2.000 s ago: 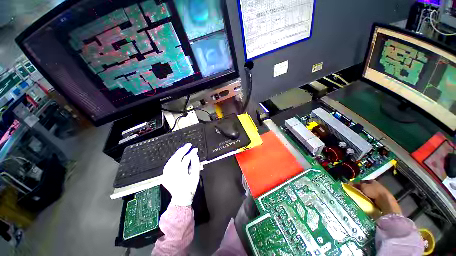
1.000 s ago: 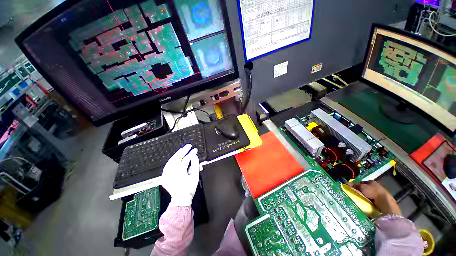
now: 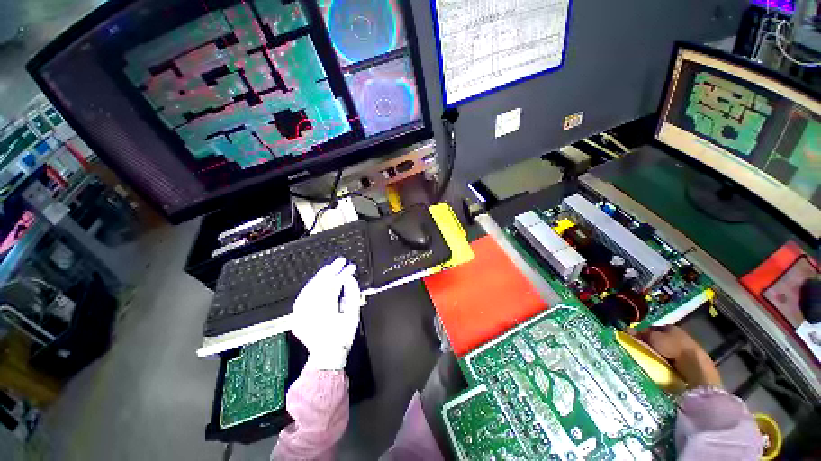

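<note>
A black keyboard (image 3: 279, 270) lies on a white-edged shelf. My left hand (image 3: 329, 311), in a white glove, rests at its right front edge, fingers together, holding nothing visible. A green circuit board (image 3: 558, 387) lies solder side up at the bottom, partly on a red mat (image 3: 486, 293). My right hand (image 3: 680, 351), bare, is at its right edge beside a yellow strip (image 3: 646, 360); its fingertips are partly hidden, so its grip is unclear. A second board (image 3: 603, 261), component side up with silver heat sinks, lies behind on the conveyor rails.
A large monitor (image 3: 243, 90) stands at left, a smaller one (image 3: 752, 135) at right. A mouse (image 3: 410, 229) sits on a black pad. Black trays sit below and behind the keyboard; the lower holds a green board (image 3: 255, 383). A yellow tape roll (image 3: 769, 436) is at lower right.
The round close-up images on the large monitor have changed, and a red curved mark shows at the dark patch of its board image. Both hands and the boards stay in place.
</note>
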